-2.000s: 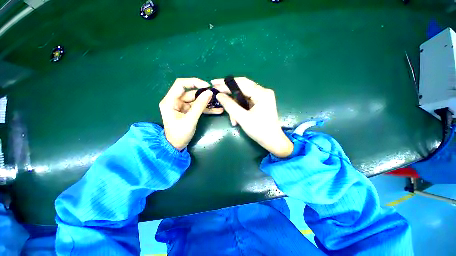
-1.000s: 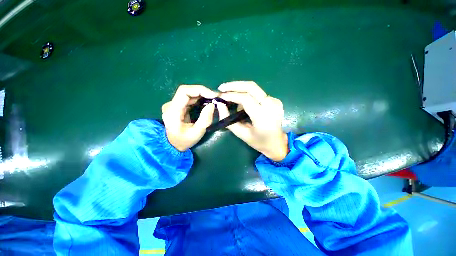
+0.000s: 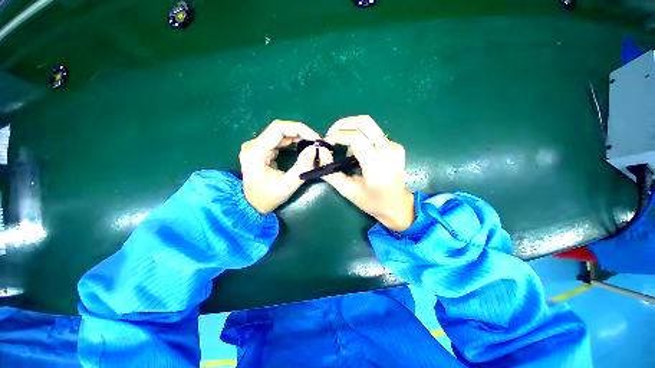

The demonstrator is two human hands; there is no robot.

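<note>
My left hand point(image 3: 271, 165) and my right hand point(image 3: 370, 169) meet fingertip to fingertip above the green surface. Both hold a small round black unit point(image 3: 309, 145) between thumbs and fingers; most of it is hidden by the fingertips. A slim matte-black stick, likely tweezers point(image 3: 330, 169), lies across my right palm, its free end pointing left towards my left thumb. Whether it touches the unit cannot be told.
The dark green belt or mat point(image 3: 460, 93) has similar black discs at the far side, at upper left point(image 3: 180, 14), far left point(image 3: 59, 76) and top middle point(image 3: 365, 2). A pale grey box point(image 3: 632, 111) with a dark cable stands at the right edge.
The black stick has swung from pointing up to lying nearly level below the fingertips. The unit is now more hidden. The discs at the far side show slightly further left.
</note>
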